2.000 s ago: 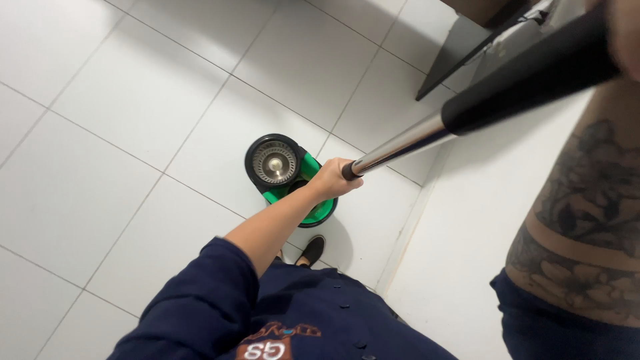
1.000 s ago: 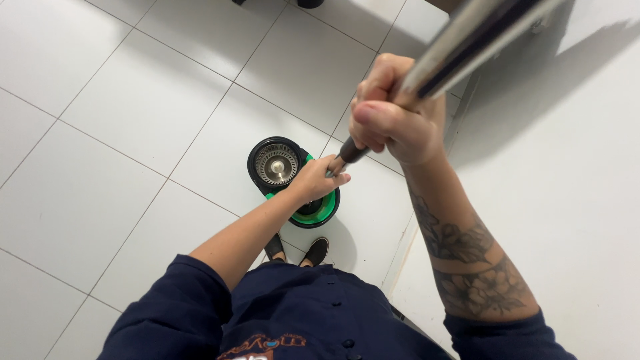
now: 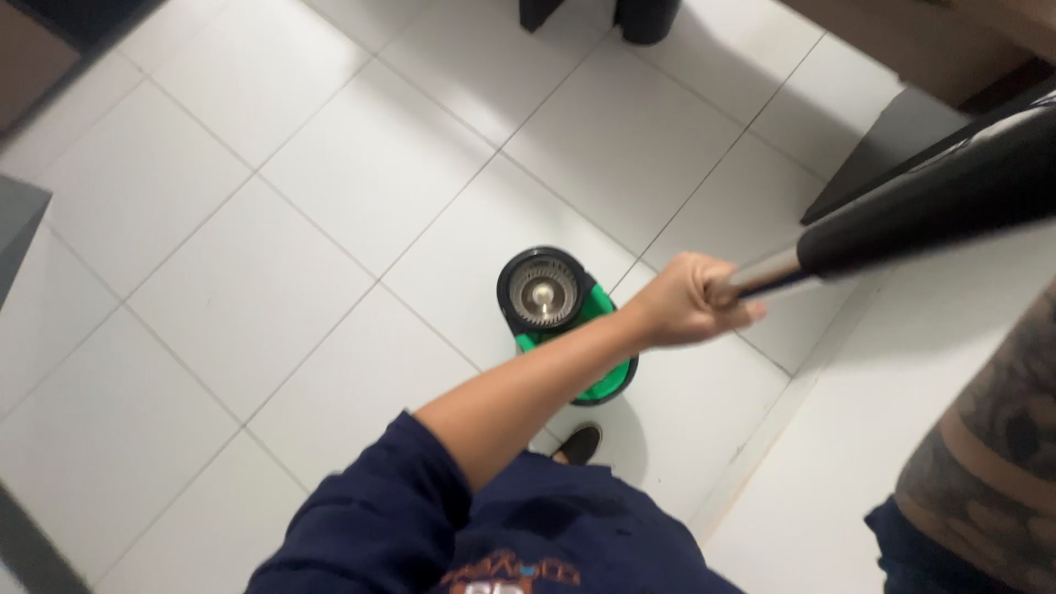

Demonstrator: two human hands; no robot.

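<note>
My left hand (image 3: 693, 299) is wrapped around the metal pole (image 3: 763, 276) of a long handle with a black grip (image 3: 924, 194). Below my left forearm, a green and black mop bucket (image 3: 606, 384) stands on the floor, with a round metal wringer basket (image 3: 543, 293) at its upper left end. The forearm covers part of the bucket. Only my tattooed right forearm shows, at the right edge; my right hand is out of frame. The pole's lower end is hidden behind my left hand.
White floor tiles (image 3: 318, 206) surround the bucket. My dark shoe (image 3: 580, 444) is just below it. A white wall (image 3: 833, 462) runs along the right. Dark furniture legs (image 3: 648, 21) stand at the top, and a grey panel (image 3: 895, 148) at upper right.
My right hand, seen on the pole a second ago, has left the view, and the black grip shows again. The view takes in more floor at the left.
</note>
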